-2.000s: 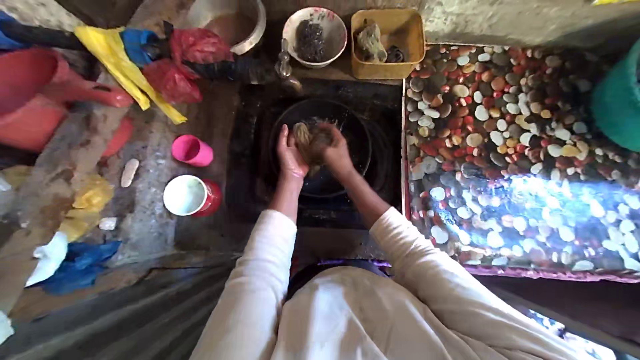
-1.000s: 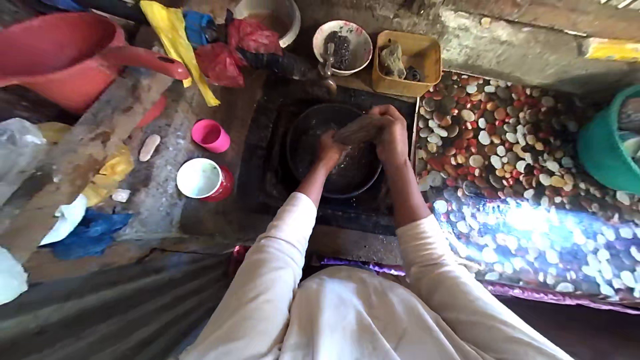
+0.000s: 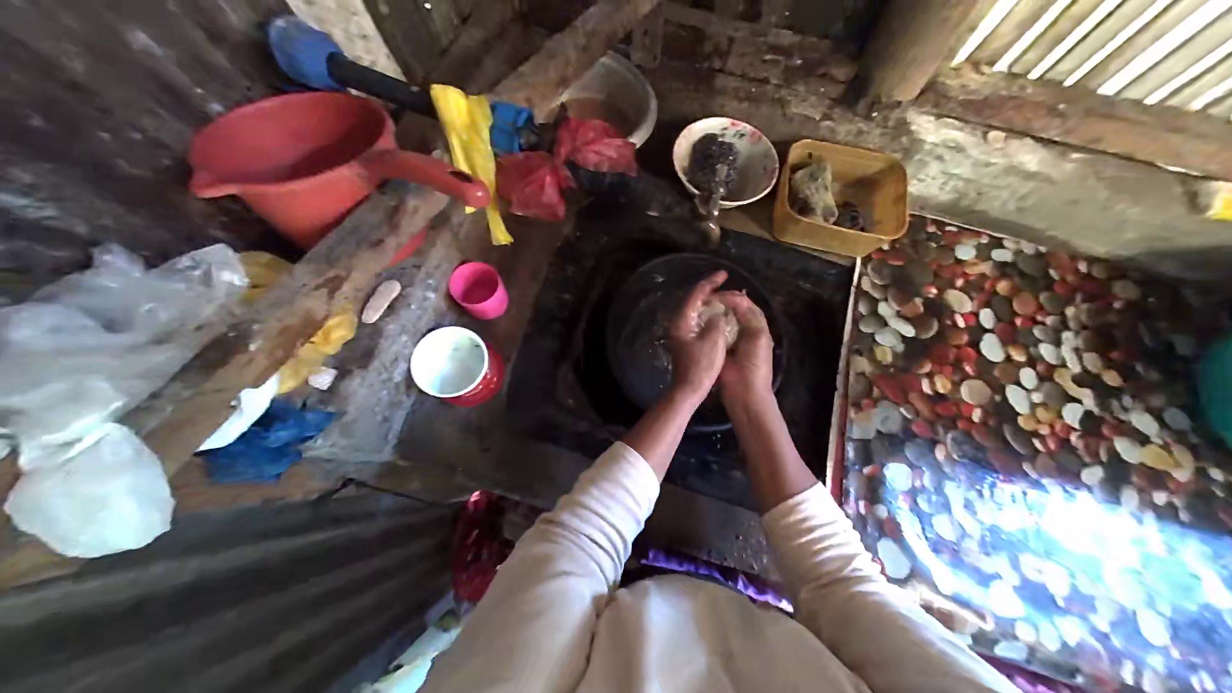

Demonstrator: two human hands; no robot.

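My left hand (image 3: 697,339) and my right hand (image 3: 749,345) are cupped together around a pale, wet, fibrous wad (image 3: 717,322), most of which the fingers hide. Both hands are over a dark round basin (image 3: 640,342) that appears to hold liquid and stands in a black sink-like recess. Behind the basin, a white bowl (image 3: 760,173) holds a dark scouring wad. Beside it, a yellow plastic tub (image 3: 833,236) contains a light clump and a small dark one. A metal faucet (image 3: 710,223) hangs near the bowl.
To the left stand a pink cup (image 3: 478,290) and a red cup with a white inside (image 3: 449,362). Farther left are a red dipper (image 3: 308,164), blue plastic (image 3: 265,445) and clear plastic bags (image 3: 91,327). A pebble-patterned surface (image 3: 1020,385) lies at the right.
The hands have closed together over the basin; one second ago they were farther apart, with a darker flattened wad between them. The view has swung to the left.
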